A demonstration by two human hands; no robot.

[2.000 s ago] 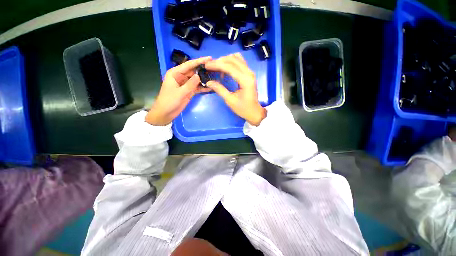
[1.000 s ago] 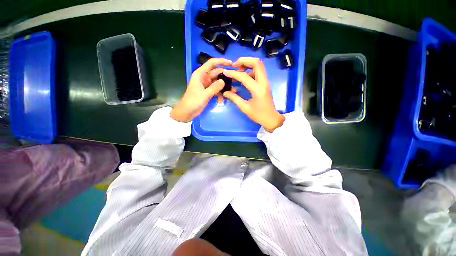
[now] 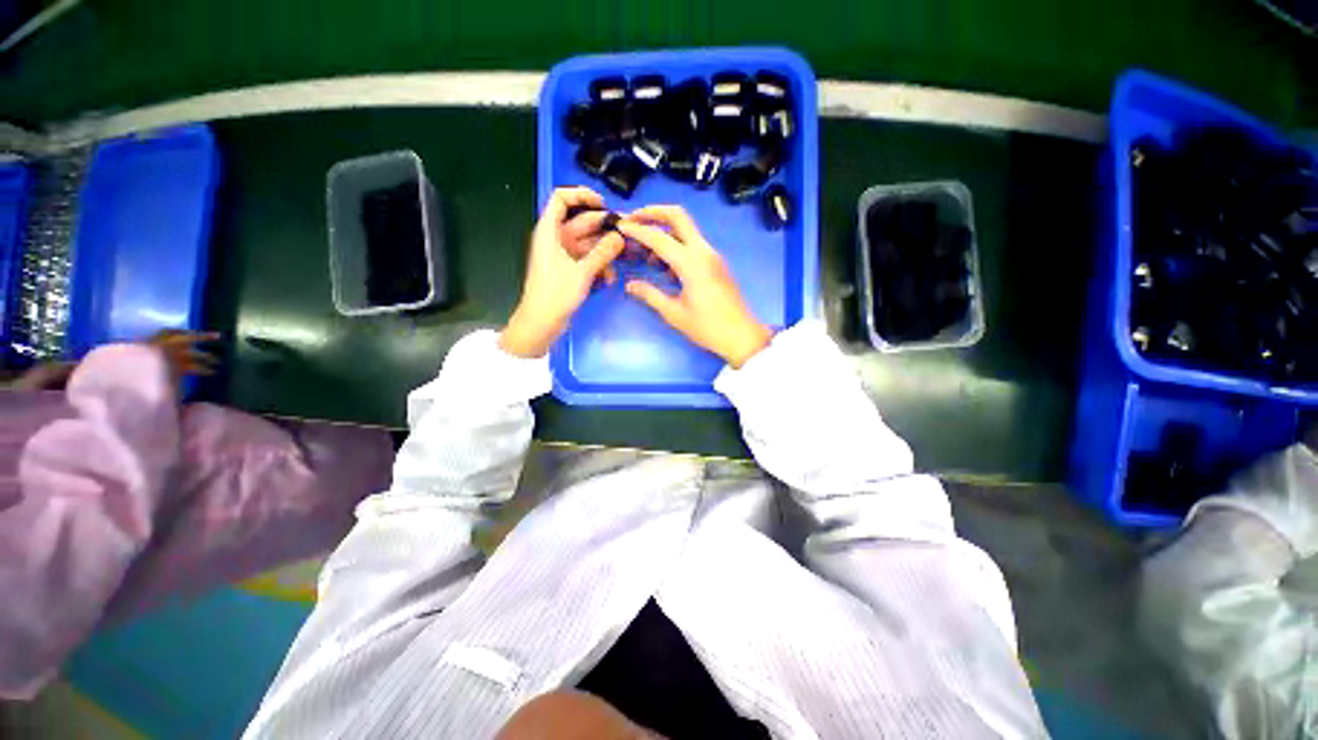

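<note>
My left hand (image 3: pixel 561 272) and my right hand (image 3: pixel 694 284) meet over the blue parts tray (image 3: pixel 636 379). Their fingertips hold a small black plastic part (image 3: pixel 612 223) between them, mostly hidden by the fingers, so its exact type is unclear. Many black plastic housings (image 3: pixel 708 168), some with pale bands, lie piled at the tray's far end. One housing (image 3: pixel 778 207) lies apart, near the tray's right wall.
A clear left parts tub (image 3: pixel 431 239) and a clear right parts tub (image 3: pixel 980 275) hold black parts. Stacked blue bins (image 3: pixel 1113 289) stand far right. A neighbouring blue tray (image 3: pixel 145 231) lies far left. A person's pink sleeve (image 3: pixel 123 405) is at left, a white sleeve (image 3: pixel 1243 549) at right.
The camera view has shifted, showing more beyond the tray. My hands still hold the small part together. At left, a neighbour's pink sleeve and hand have come into view beside the neighbouring tray.
</note>
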